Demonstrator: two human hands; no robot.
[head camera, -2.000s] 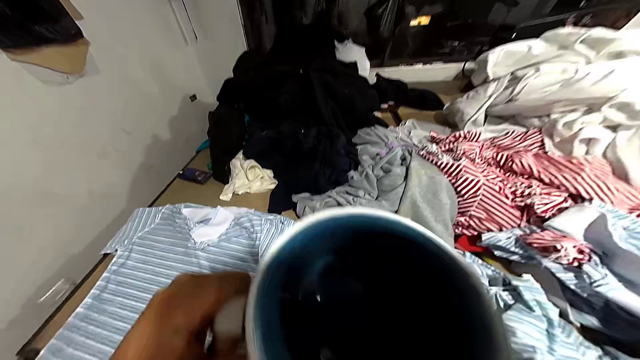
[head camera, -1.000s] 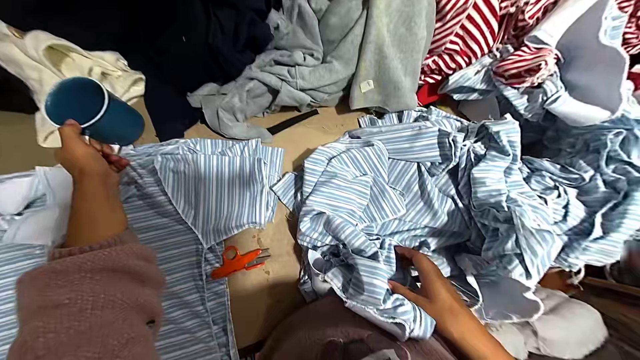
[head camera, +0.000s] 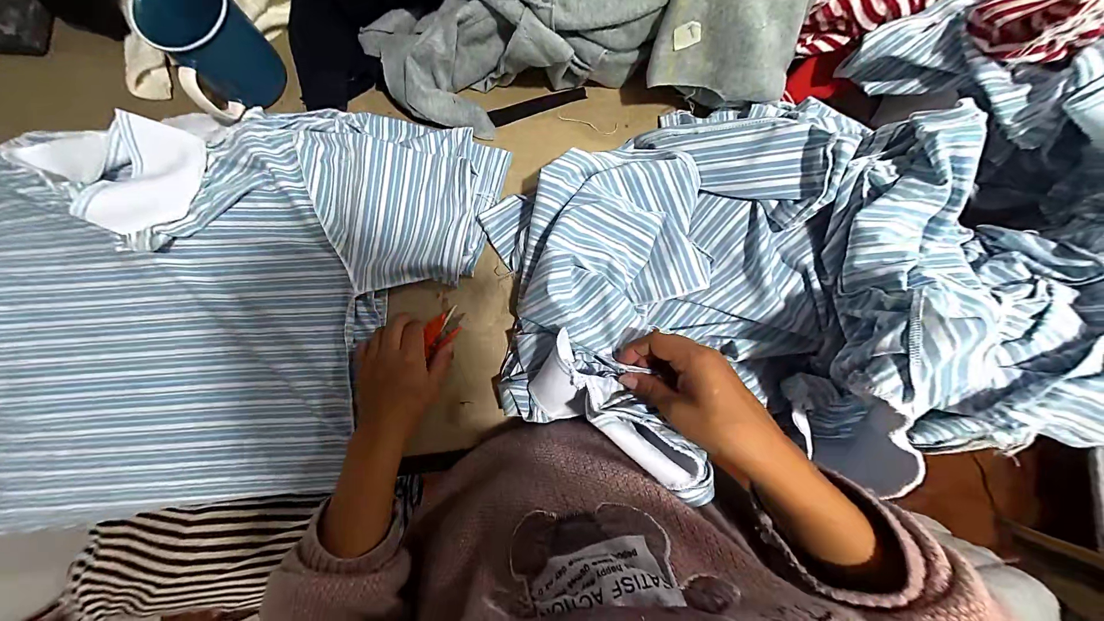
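My left hand (head camera: 398, 366) lies over the orange-handled thread snips (head camera: 440, 332), fingers around them, at the edge of a flat blue-and-white striped garment (head camera: 216, 345) with a white-lined collar (head camera: 159, 172). Whether the fingers have closed on the snips is hard to tell. To the right, my right hand (head camera: 681, 379) pinches the edge of a crumpled striped garment (head camera: 604, 250) between thumb and fingers, beside its white-lined part (head camera: 556, 379). This garment lies bunched on the table and hangs over the front edge near my body.
A blue mug (head camera: 228, 56) with a white rim stands tilted-looking at the upper left. Grey cloth (head camera: 535, 43), a dark strip (head camera: 536, 106) and dark cloth (head camera: 332, 52) lie at the back. More striped fabric (head camera: 914, 259) is heaped at right; black-and-white striped cloth (head camera: 190, 552) is at lower left.
The mug, in my left hand a second ago, now stands released at the upper left. My left hand has come down to the orange snips. My right hand now pinches the crumpled garment.
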